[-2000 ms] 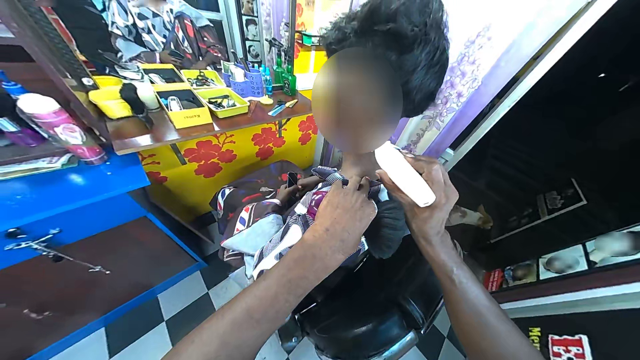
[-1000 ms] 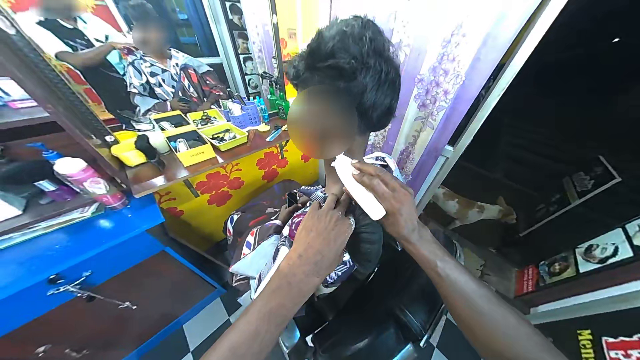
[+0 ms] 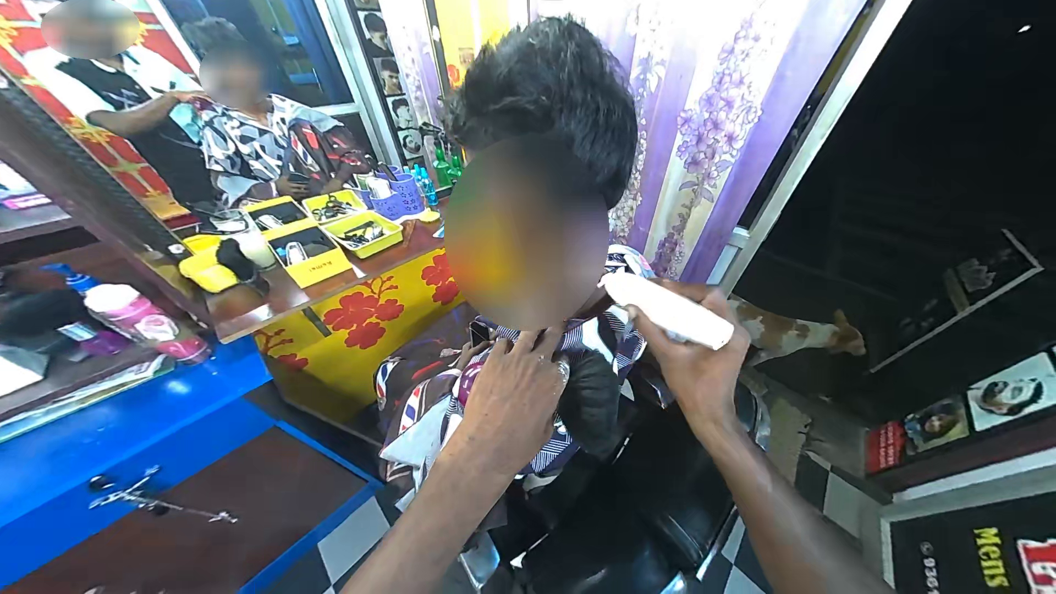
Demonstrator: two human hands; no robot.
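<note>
A person with thick dark hair [image 3: 549, 91] sits in a black barber chair [image 3: 627, 528], wearing a patterned cape [image 3: 429, 396]. My right hand [image 3: 701, 346] grips a white hair clipper [image 3: 667, 309], its tip beside the person's lower jaw and neck. My left hand [image 3: 516, 388] rests at the person's collar just under the chin, with its fingertips against the neck area; whether it pinches the cloth cannot be told. A dark rounded pad or bundle [image 3: 590, 404] lies between my two hands.
Yellow trays [image 3: 309, 260] of tools stand on the counter [image 3: 396, 264] by a mirror [image 3: 272, 99]. Bottles [image 3: 148, 322] lie at left above a blue cabinet [image 3: 198, 396]. A floral curtain [image 3: 701, 140] hangs behind; a brown-and-white animal [image 3: 784, 330] is at right.
The clipper stays in my right hand at the side of the person's jaw and neck. My left hand remains at the collar. The view has shifted, with more of the mirror showing.
</note>
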